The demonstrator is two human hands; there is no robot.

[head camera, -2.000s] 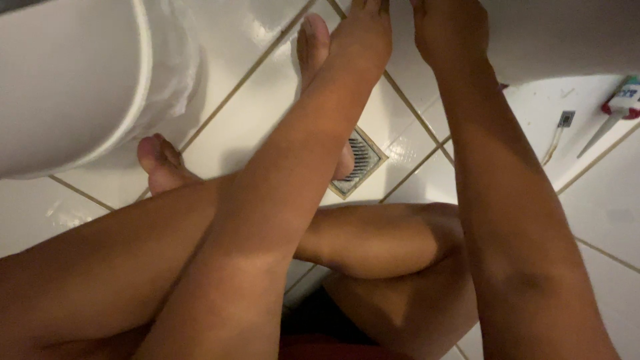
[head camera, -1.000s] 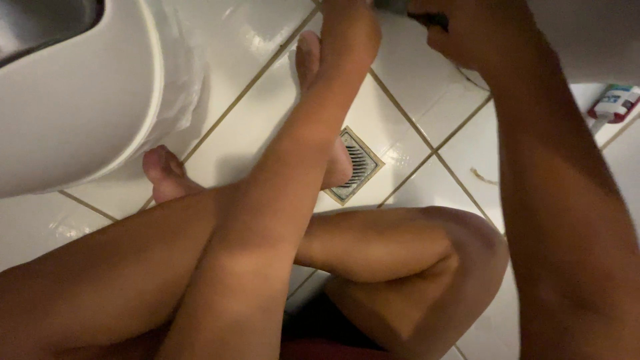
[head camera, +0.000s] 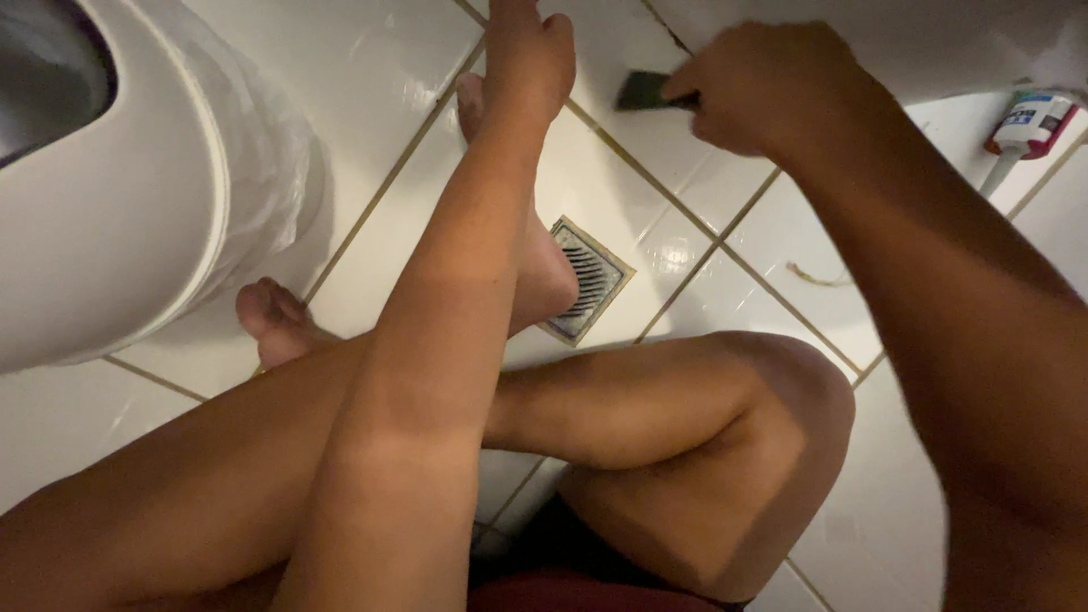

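Observation:
My right hand (head camera: pixel 769 89) grips a small flat dark tool (head camera: pixel 650 90), perhaps a scraper or putty knife, whose wide end points left over the white floor tiles. At the top edge of the view is my left hand (head camera: pixel 531 55), above one of my feet; its fingers are cut off by the frame, so what it touches is hidden. Between my foot and bent knee, a square metal floor drain (head camera: pixel 593 276) lies in the tiles. A cartridge with a nozzle (head camera: pixel 1028 127), bearing writing, rests on the floor at the upper right.
A white bin (head camera: pixel 110 246) with a clear plastic liner stands at the left. A smooth white curved surface (head camera: pixel 952 42) borders the upper right. A thin yellowish strip (head camera: pixel 812 275) lies on the tiles (head camera: pixel 680 170). My bare legs cross the lower part of the view.
My right hand, near the top centre two seconds ago, has moved right and down, and the dark tool now shows clearly in it. My left hand remains near the top edge.

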